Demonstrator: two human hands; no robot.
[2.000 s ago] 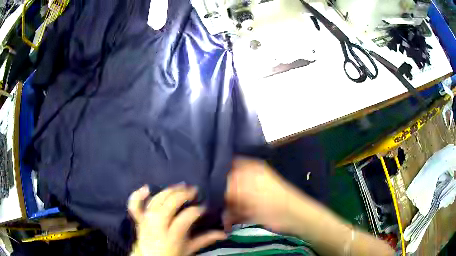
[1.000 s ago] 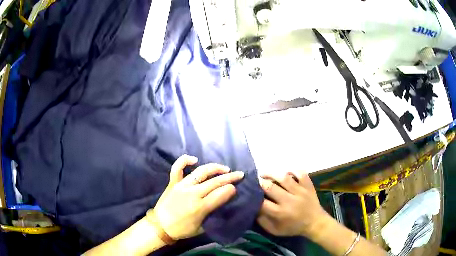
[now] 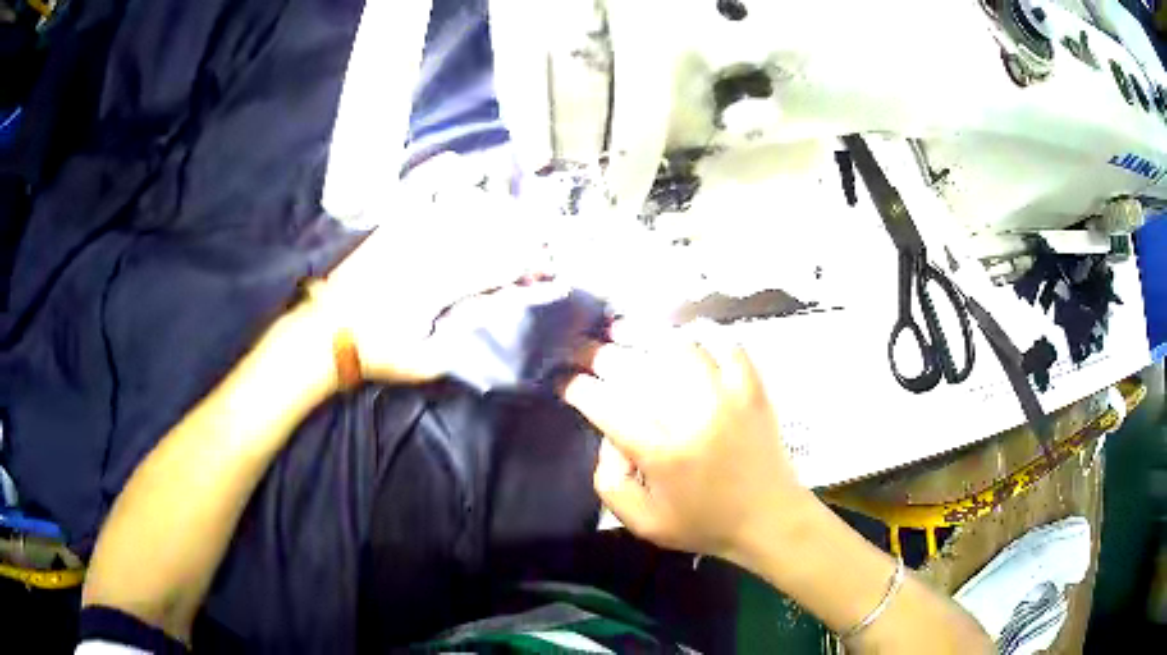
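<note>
A dark navy garment (image 3: pixel 230 141) covers the left side and hangs down over the front edge toward me. The white sewing machine (image 3: pixel 845 77) stands behind it. My left hand (image 3: pixel 435 243) lies on the cloth close to the needle area, its fingers washed out by the lamp glare; I cannot tell its grip. My right hand (image 3: pixel 685 435) pinches the garment's edge between thumb and fingers, just in front of the needle area. The presser foot and needle are lost in the glare.
The white lamp bar (image 3: pixel 378 115) hangs above the cloth at left of the machine head. Black scissors (image 3: pixel 932 320) lie right of my right hand, beside a dark fabric strip (image 3: pixel 1011 358). Black scraps (image 3: pixel 1075 301) lie at the right table end. A yellow frame (image 3: pixel 947 512) runs below the table edge.
Both hands have moved up toward the needle, the left one furthest. The garment's near edge has gone up with them. The view has shifted, and the machine head and lamp appear larger.
</note>
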